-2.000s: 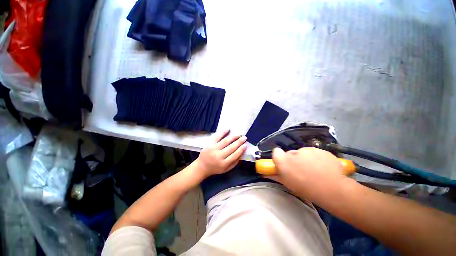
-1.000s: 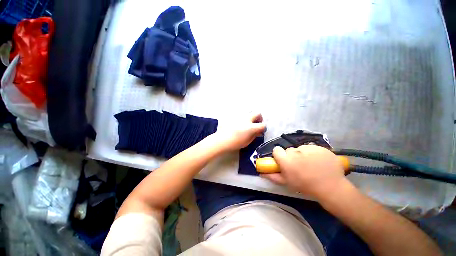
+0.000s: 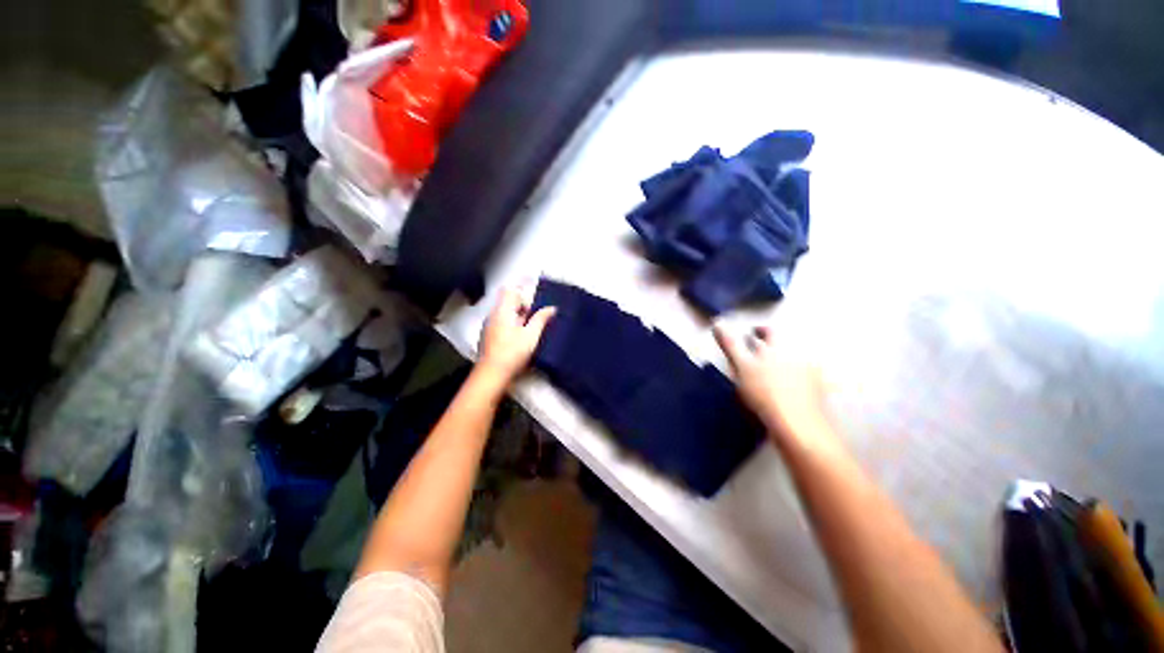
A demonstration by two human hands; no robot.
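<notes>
The row of overlapping navy pieces (image 3: 638,389) lies along the table's near left edge. My left hand (image 3: 513,334) is at its far left end, with thumb and fingers pinching the end pieces. My right hand (image 3: 762,364) is at the row's back edge near its right end, fingers apart, no iron in it. The loose navy heap (image 3: 730,223) lies behind the row. The steam iron (image 3: 1066,568) stands at the lower right, cut off by the frame's edge, its orange-yellow handle showing.
The white-covered table (image 3: 919,217) has a greyish area at right. A long dark padded shape (image 3: 511,115) runs along its left edge. Left of it are a red bag (image 3: 440,83), a white bag (image 3: 345,140) and clear wrapped bundles (image 3: 275,332) over dark cloth.
The view has swung left. My right hand has let go of the iron and moved to the row. My left hand has moved from the single piece to the row's left end.
</notes>
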